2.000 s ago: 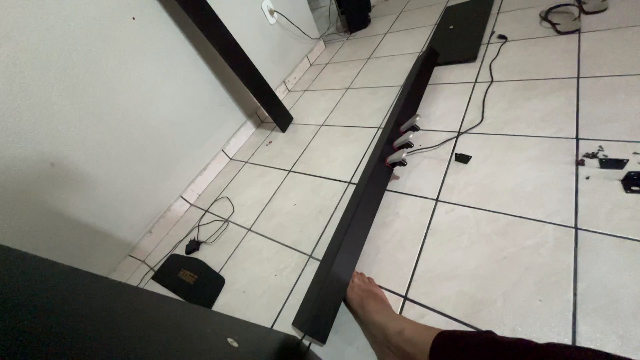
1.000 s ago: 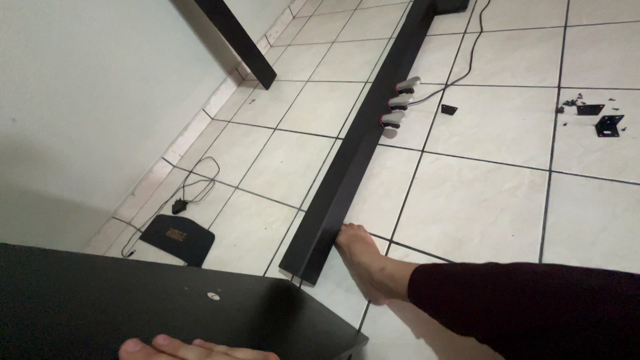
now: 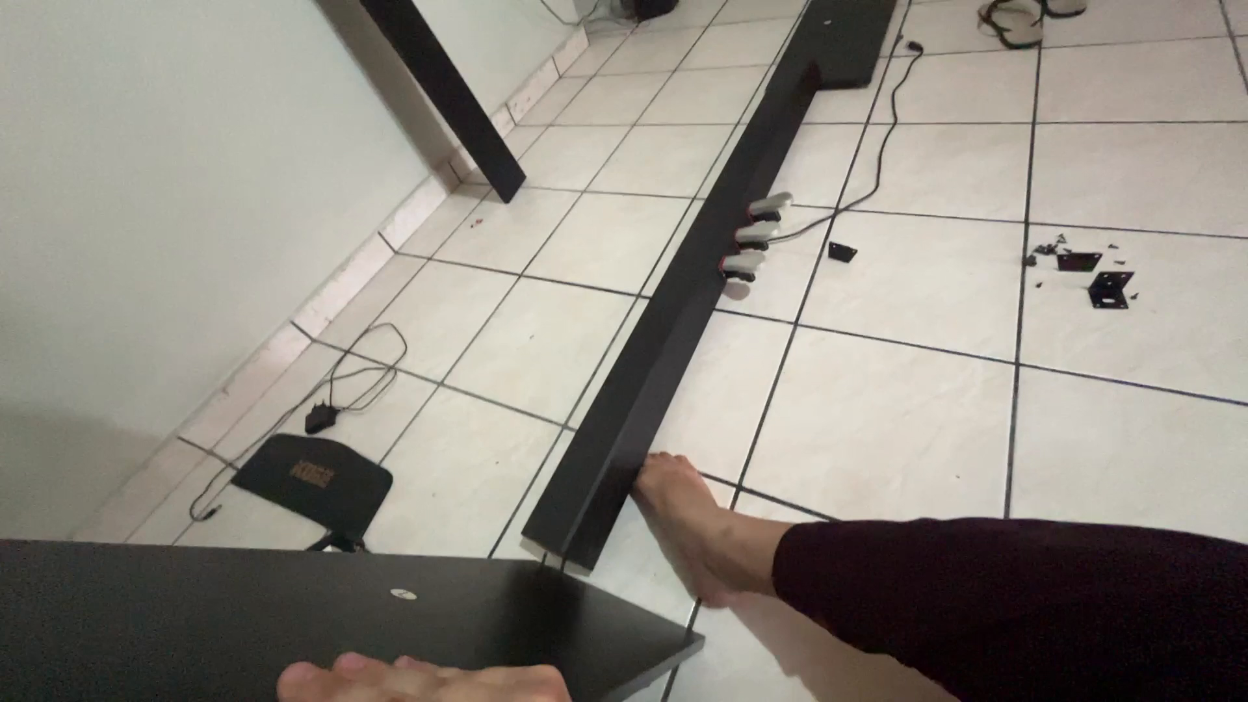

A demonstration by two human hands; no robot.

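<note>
At the bottom edge, the fingers of my left hand (image 3: 419, 681) lie against a dark panel (image 3: 244, 614); its palm and thumb are out of frame, so its grip cannot be told. A small oval pale fitting (image 3: 403, 594) is in the panel's face. A long dark board (image 3: 673, 312) runs away over the floor, its near end close to the panel's edge, with two thin pin-like pieces (image 3: 553, 563) between them. Several light-and-dark clamp-like pieces (image 3: 756, 234) sit along its right side. A bare foot (image 3: 682, 517) touches the board near that end. My right hand is not visible.
A dark flat piece with a logo (image 3: 317, 483) and a coiled cable (image 3: 375, 370) lie near the wall. Another dark board (image 3: 448, 97) leans there. Metal brackets (image 3: 1110, 291) and small hardware are at right. Sandals (image 3: 1014, 21) lie at upper right.
My left hand, not visible two seconds ago, came into view on the dark panel and remains at the bottom edge. The view shifts somewhat.
</note>
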